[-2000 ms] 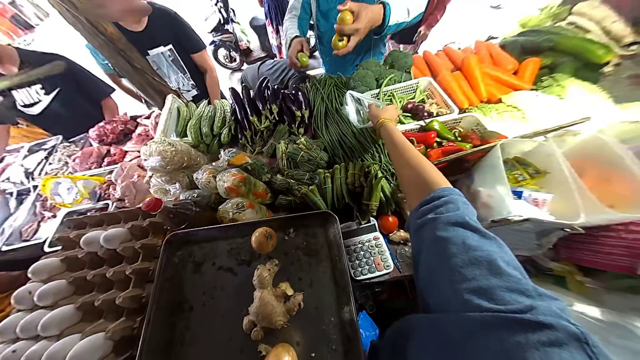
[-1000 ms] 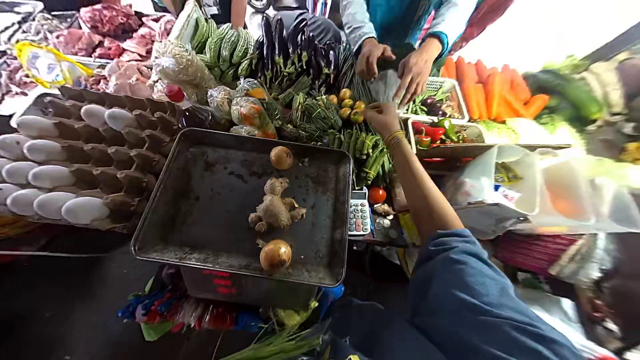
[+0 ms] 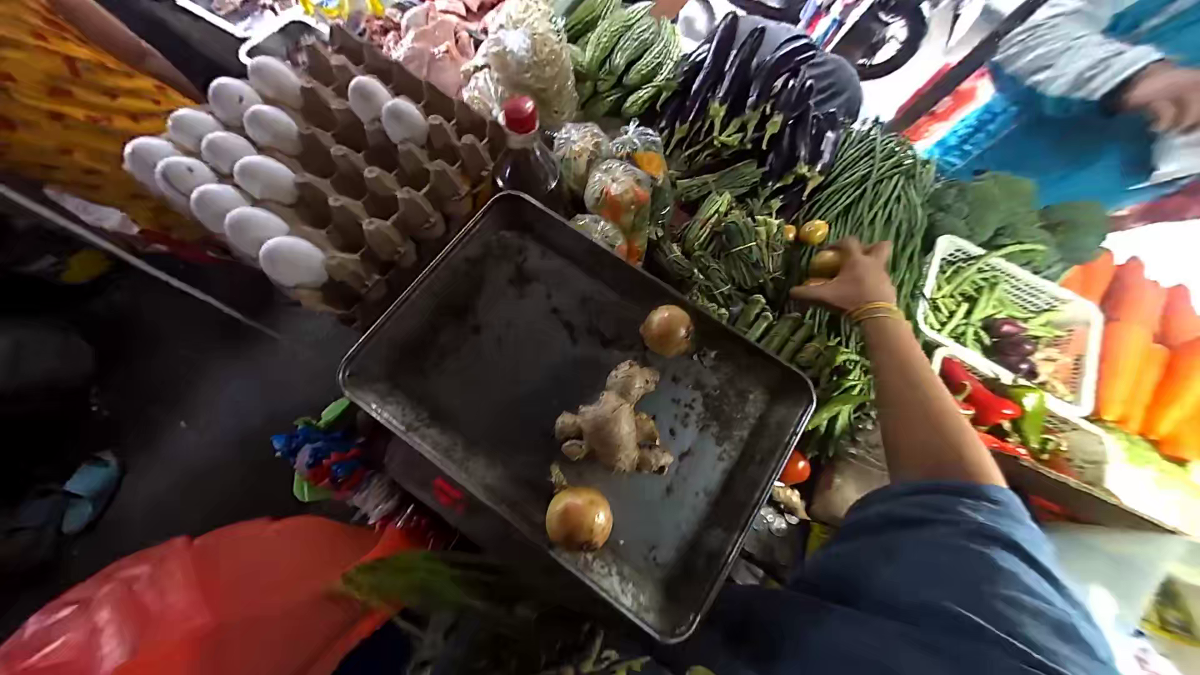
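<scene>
My right hand [image 3: 848,277], with yellow bands at the wrist, reaches over the bundled greens and closes its fingers around a small yellow-green fruit [image 3: 825,263]. More of these fruits [image 3: 813,232] lie just beyond its fingers. A dark metal tray [image 3: 450,347] sits in front of me with a piece of ginger root [image 3: 611,424] between two onions, one [image 3: 667,330] farther and one [image 3: 578,517] nearer. My left hand is not in view.
White eggs [image 3: 292,262] fill part of a cardboard tray at the left. A red-capped bottle [image 3: 525,155] stands by the metal tray's corner. Eggplants [image 3: 741,89], long beans [image 3: 872,197] and carrots [image 3: 1139,347] lie beyond. At the upper right, another person's hand [image 3: 1162,98] holds clear plastic.
My right hand has left the clear bag, which it touched beside the other person's hands, and is now at the small fruits. The view has turned and moved closer to the tray.
</scene>
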